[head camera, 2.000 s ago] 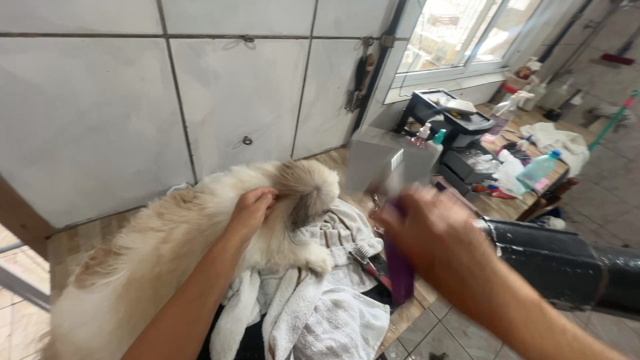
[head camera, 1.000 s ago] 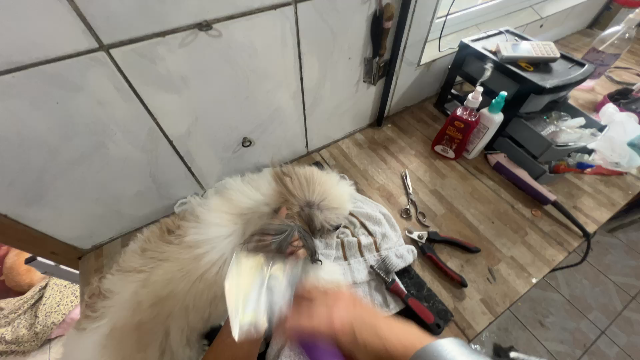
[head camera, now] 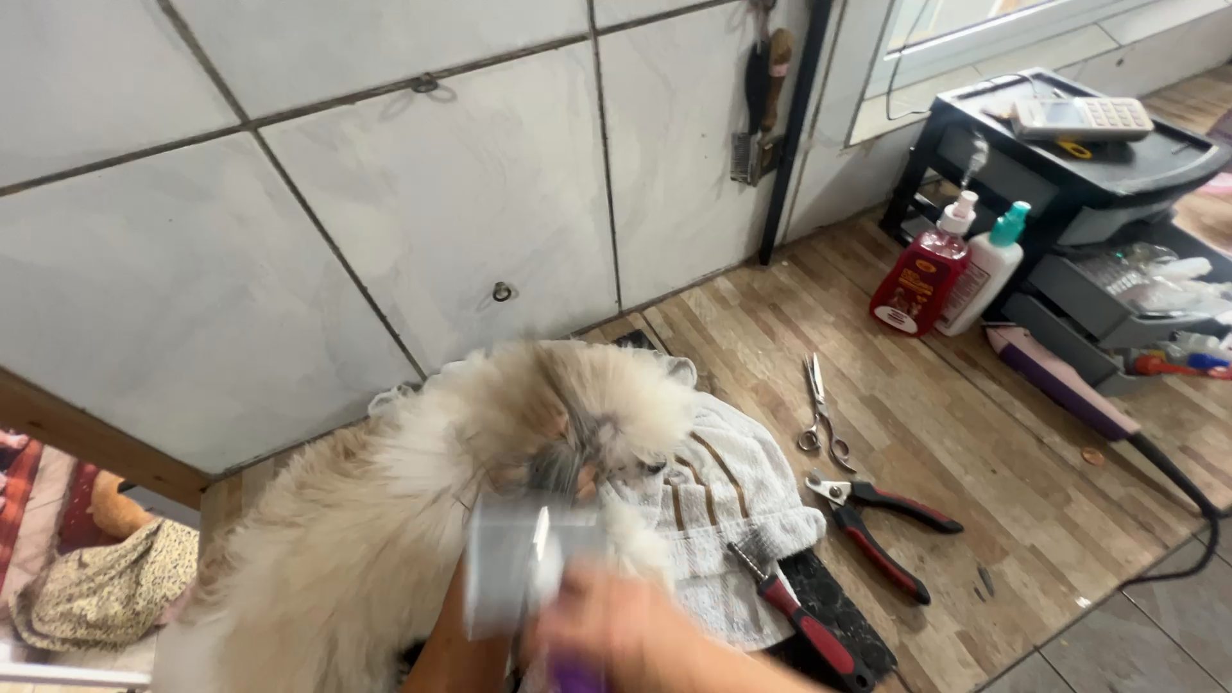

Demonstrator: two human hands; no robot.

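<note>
A long-haired cream dog (head camera: pixel 385 500) lies on the wooden table, its head resting on a white striped towel (head camera: pixel 741 462). My right hand (head camera: pixel 616 616), blurred by motion, is closed around a purple handle (head camera: pixel 576 669) whose broad grey head (head camera: pixel 505 568) is held over the dog's chest; it looks like a slicker brush. Of my left side, the forearm (head camera: pixel 452 635) shows behind that tool, and a few fingertips (head camera: pixel 582 476) seem to show in the fur by the dog's ear. The rest of that hand is hidden. A red-handled comb (head camera: pixel 808 626) lies beside the towel.
Scissors (head camera: pixel 820 414) and red-and-black nail clippers (head camera: pixel 885 525) lie right of the towel. Farther right are a corded purple clipper (head camera: pixel 1068 385), a red bottle (head camera: pixel 919 279), a white bottle (head camera: pixel 982 279) and a black drawer unit (head camera: pixel 1059 173). A tiled wall (head camera: pixel 433 221) stands behind the dog.
Two seconds ago my left hand showed on the dog's neck, and my right hand held the purple tool off to the right. Now the tool is over the dog's chest. The view has shifted closer.
</note>
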